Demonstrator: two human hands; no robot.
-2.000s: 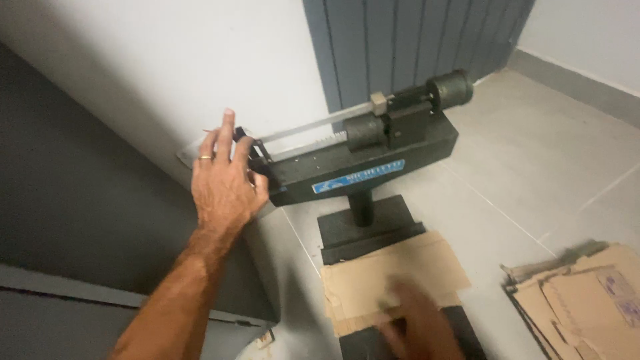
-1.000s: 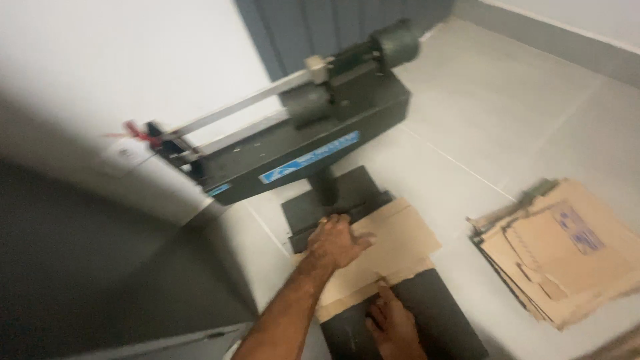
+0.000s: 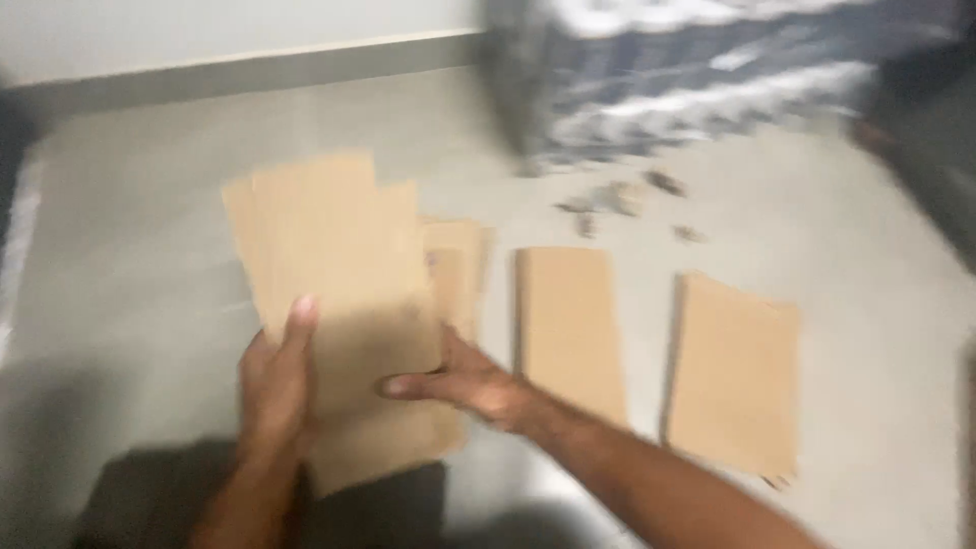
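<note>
Several flat brown cardboard pieces (image 3: 343,259), loosely fanned at the top, are held upright-ish between my two hands above the floor. My left hand (image 3: 278,374) grips their left edge, its thumb lying on the front face. On the right edge is my right hand (image 3: 457,377), its thumb across the front and its fingers mostly hidden behind the cardboard. Behind the held pieces, another cardboard stack (image 3: 461,267) partly shows on the floor. The view is blurred, so the exact edges of the held pieces are unclear.
A narrow cardboard stack (image 3: 572,328) and a wider one (image 3: 736,374) lie on the tiled floor at right. Small scraps (image 3: 625,197) are scattered beyond them. A blurred dark and white object (image 3: 686,84) stands at the back, near the wall's grey skirting (image 3: 267,76).
The view has swung away from the scale to the cardboard stacks. Both hands, earlier pressing on cardboard at the scale's base, now hold cardboard pieces off the floor.
</note>
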